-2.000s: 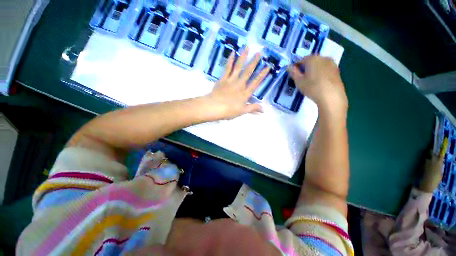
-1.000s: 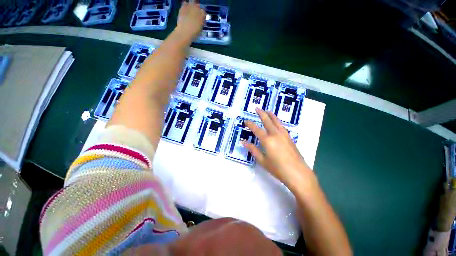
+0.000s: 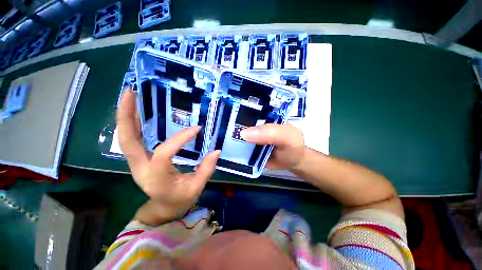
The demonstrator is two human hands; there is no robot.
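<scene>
A pair of pale blue phone housings with black inner areas is held up close, side by side, the left one and the right one. My left hand is at the left housing, fingers spread around its left side and lower edge. My right hand grips the right housing, thumb on the inside near the small dotted patch. Behind them, rows of similar housings lie on a white sheet. The held pair hides part of the rows.
A dark conveyor with more housings runs behind the green bench. A stack of cardboard sheets lies at the left with a light-blue object on it. A brown carton stands on the floor at lower left.
My left hand has come back from the conveyor and a housing pair is now held in front of me. My right hand has left the laid rows and grips the pair. The view has shifted.
</scene>
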